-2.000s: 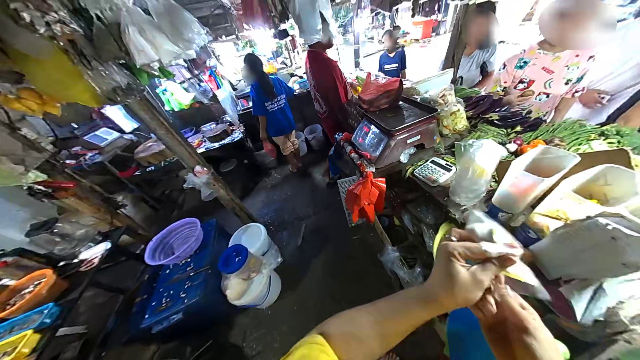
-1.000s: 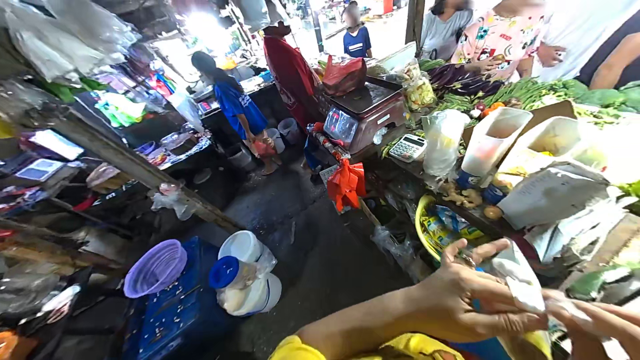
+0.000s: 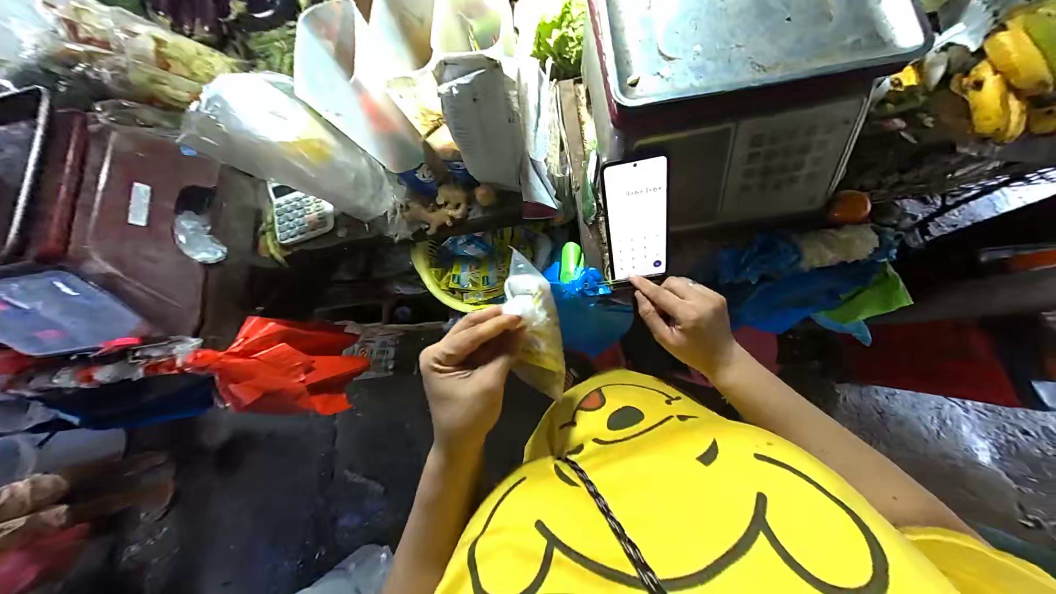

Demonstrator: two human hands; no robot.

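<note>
My left hand [image 3: 474, 363] pinches the top of a small clear plastic bag [image 3: 538, 334] with pale and yellowish contents, which hangs over my yellow shirt. My right hand [image 3: 681, 322] has its fingertips at the lower edge of a smartphone [image 3: 636, 216]. The phone stands tilted against the side of a weighing scale [image 3: 775, 157], and its lit screen shows a calculator. Behind the plastic bag, a yellow basket [image 3: 425, 276] holds small packets. Blue plastic [image 3: 587, 318] hangs between my hands.
A second scale [image 3: 144, 223] stands at the left, near a desk calculator [image 3: 303, 214] and a red plastic bag [image 3: 285, 363]. White containers [image 3: 351, 91], ginger [image 3: 441, 208] and a large clear bag [image 3: 280, 136] line the counter. Bananas [image 3: 994, 91] lie at the upper right. Someone's hand shows at the lower left.
The view has swung right and down to the phone and scale. My hands, close together before, are now apart, the right one at the phone.
</note>
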